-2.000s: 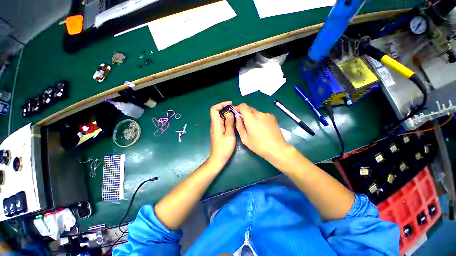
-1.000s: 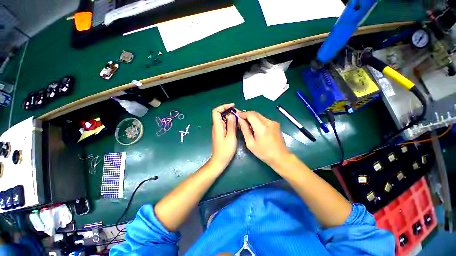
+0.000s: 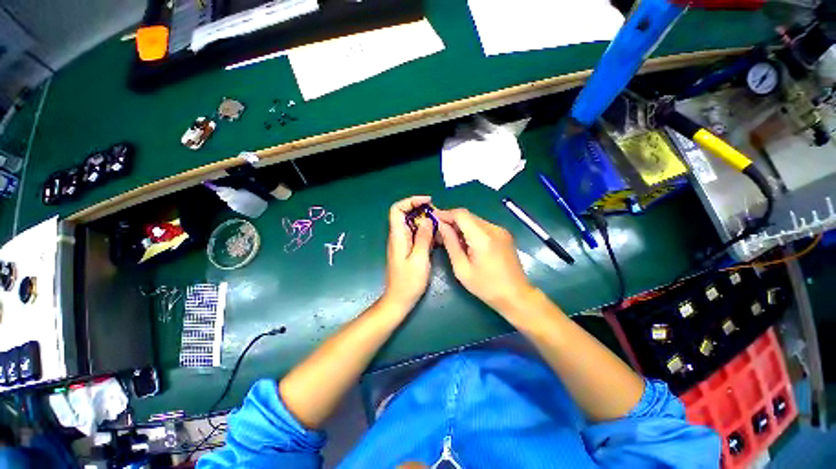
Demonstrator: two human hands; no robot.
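Both bare hands meet above the green mat (image 3: 367, 311) at the middle. My left hand (image 3: 409, 256) holds a small black module (image 3: 420, 218) between thumb and fingers; a small bright patch shows on it. My right hand (image 3: 478, 252) has its thumb and index fingertips pinched together at the module's right edge. A small purplish bit shows at those fingertips; whether it is a separate part is too small to tell. The fingers cover most of the module.
White tissue (image 3: 481, 158), marker pen (image 3: 539, 231) and blue pen (image 3: 567, 211) lie right of the hands. Pink loops (image 3: 302, 227), screw dish (image 3: 234, 244) and label sheet (image 3: 203, 324) lie left. Black foam tray (image 3: 706, 321) and red tray (image 3: 747, 394) stand lower right; blue screwdriver (image 3: 623, 64) hangs above.
The camera view has shifted slightly. The thin light purplish piece seen earlier at my right fingertips shows less now. Both hands stay together around the module.
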